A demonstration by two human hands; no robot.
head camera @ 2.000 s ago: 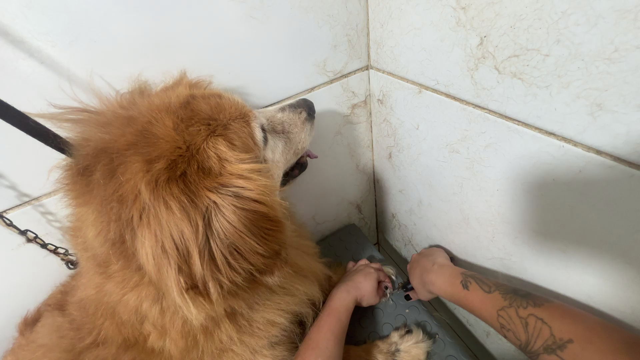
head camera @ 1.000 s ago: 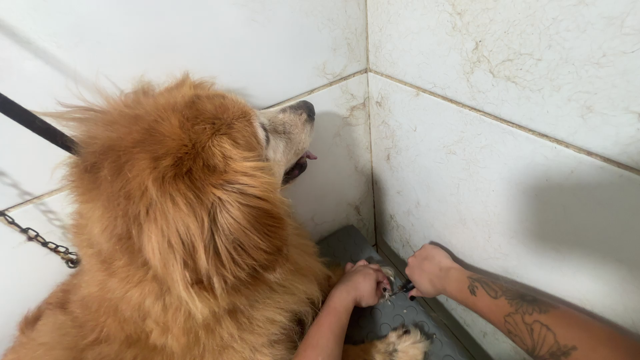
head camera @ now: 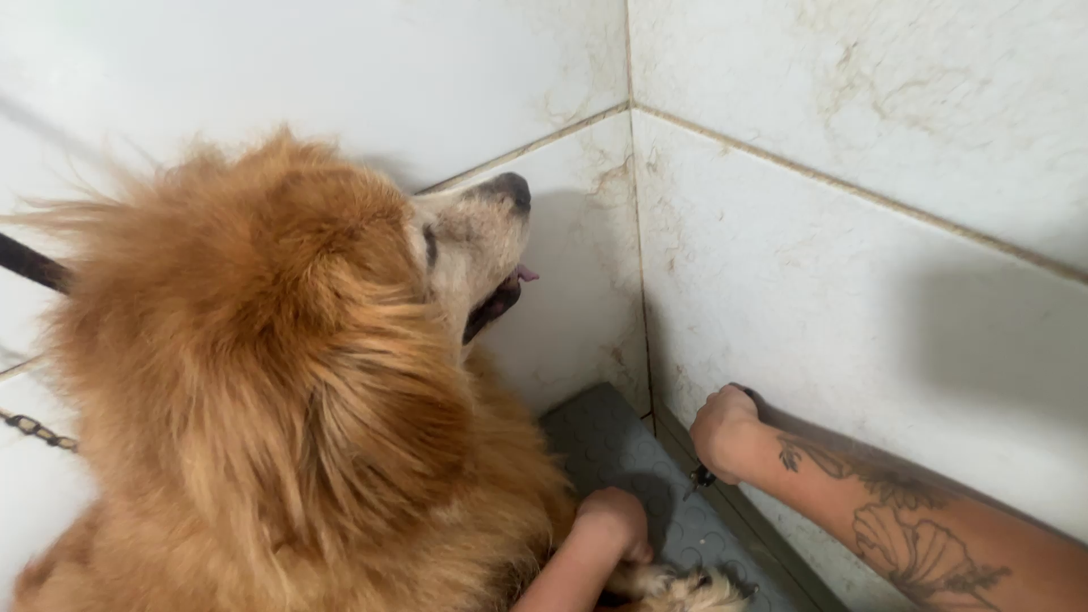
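A large dog with long golden-brown fur [head camera: 280,382] faces the wall corner, mouth open. Its pale-furred paw [head camera: 693,591] rests low in the view on a grey studded rubber mat [head camera: 603,433]. My left hand [head camera: 614,520] is closed beside the dog's chest, just above that paw; its fingers are mostly hidden, so what it holds cannot be told. My right hand [head camera: 725,433], on a tattooed forearm, is closed around a small dark tool with a thin metal tip [head camera: 699,478], to the right of my left hand and close to the right wall.
White tiled walls [head camera: 850,280] with loose hair stuck to them meet behind the mat. A dark strap [head camera: 32,263] and a metal chain [head camera: 38,430] run to the dog from the left edge. A grey ledge [head camera: 765,544] borders the mat.
My hands, close together at a paw in the earlier frames, are now apart. My right hand has moved away with its tool, and my left hand has drawn toward the lower paw.
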